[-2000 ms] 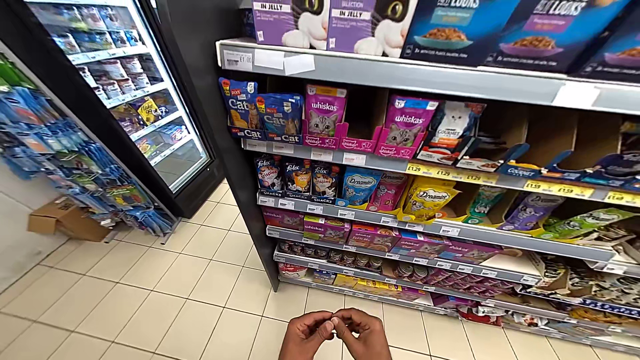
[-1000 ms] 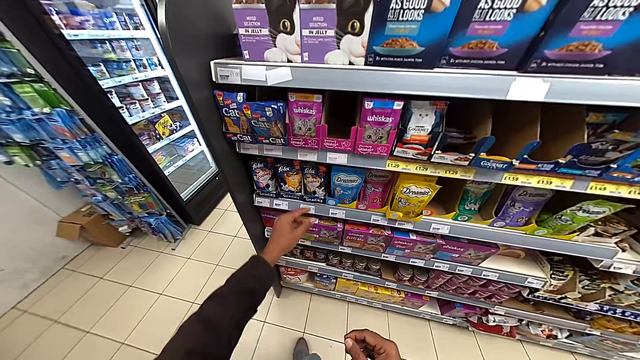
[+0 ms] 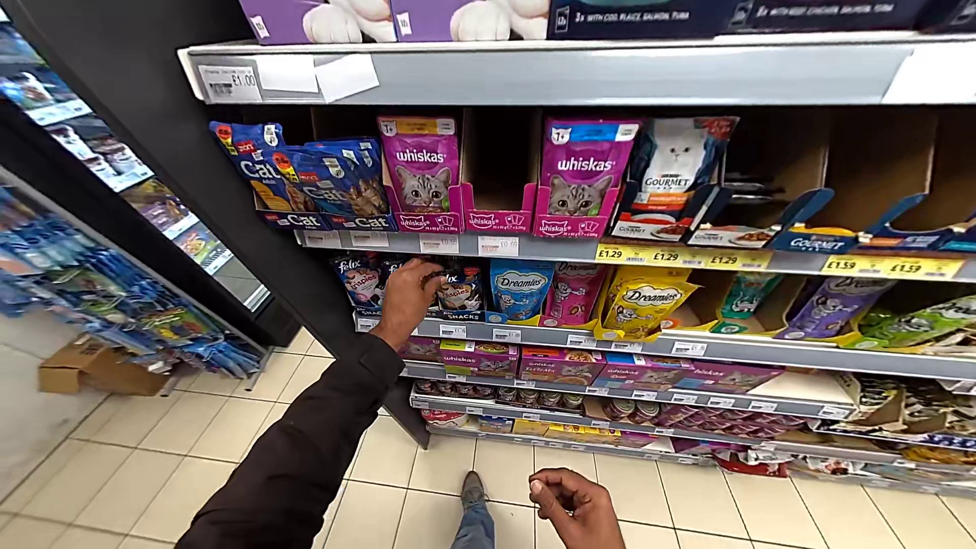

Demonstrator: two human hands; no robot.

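Note:
My left hand (image 3: 412,301) reaches to the Felix snack pouches on the second visible product row, its fingertips at the top of the middle pouch. Whether they pinch it cannot be told. A Felix pouch (image 3: 360,286) stands to its left and another (image 3: 462,291) to its right. Farther right are a blue Dreamies pouch (image 3: 521,291) and a yellow one (image 3: 644,305). My right hand (image 3: 576,507) hangs low in front of the shelves, fingers curled with thumb and forefinger apart, holding nothing visible. Above the left hand are blue cat food pouches (image 3: 335,179) and a pink Whiskas pouch (image 3: 419,164).
A grey shelf edge (image 3: 534,76) juts out above, with cat food boxes on it. Hanging blue packets (image 3: 152,282) and a cardboard box (image 3: 99,366) are at the left, beside a lit display cooler (image 3: 107,145). My shoe (image 3: 473,488) is on the tiled floor.
Two seconds ago both hands were together low in front. The left hand has since reached up to the Felix pouches; the right has stayed low. The view has moved closer to the shelves.

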